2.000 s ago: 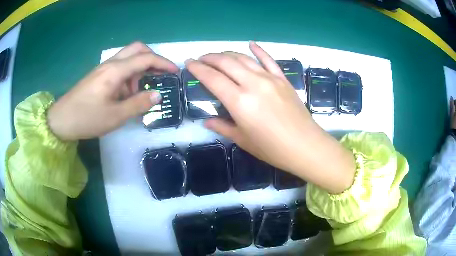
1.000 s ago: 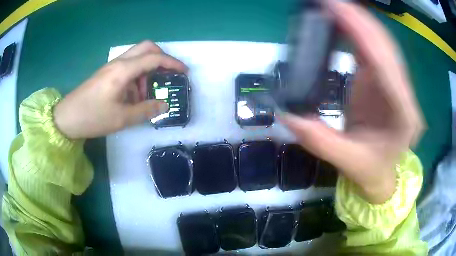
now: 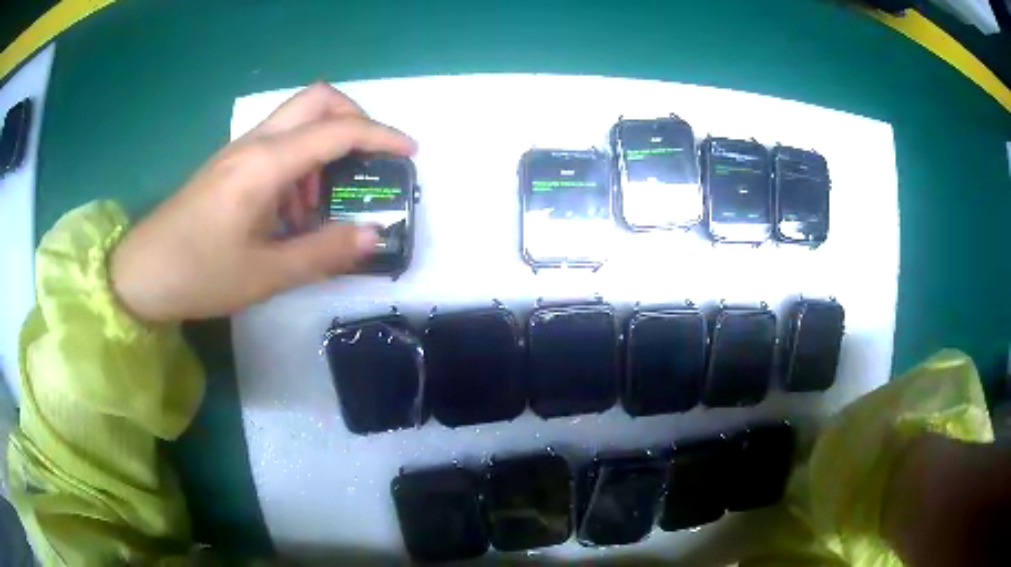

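My left hand [image 3: 249, 210] holds a smartwatch unit [image 3: 371, 210] at the upper left of the white foam board [image 3: 466, 122]; its lit screen shows green text, and my thumb is on its lower part. Several lit watches [image 3: 565, 210] with green text stand in the top row to the right, one [image 3: 656, 177] set a little higher. A row of dark watches [image 3: 475, 366] lies below, and another dark row [image 3: 530, 501] at the bottom. My right hand [image 3: 953, 498] is a dark blur, cut off at the lower right edge; whether it holds anything is hidden.
The board lies on a green mat [image 3: 443, 44] with yellow edge tape [image 3: 942, 44]. At the far left is part of another board [image 3: 28, 210] with a dark watch [image 3: 16, 133]. My yellow sleeve [image 3: 881, 443] overlaps the board's lower right corner.
My right hand has swung down from the top row to the lower right edge; the dark unit it carried is no longer visible. The left watch's screen changed from a menu list to green text.
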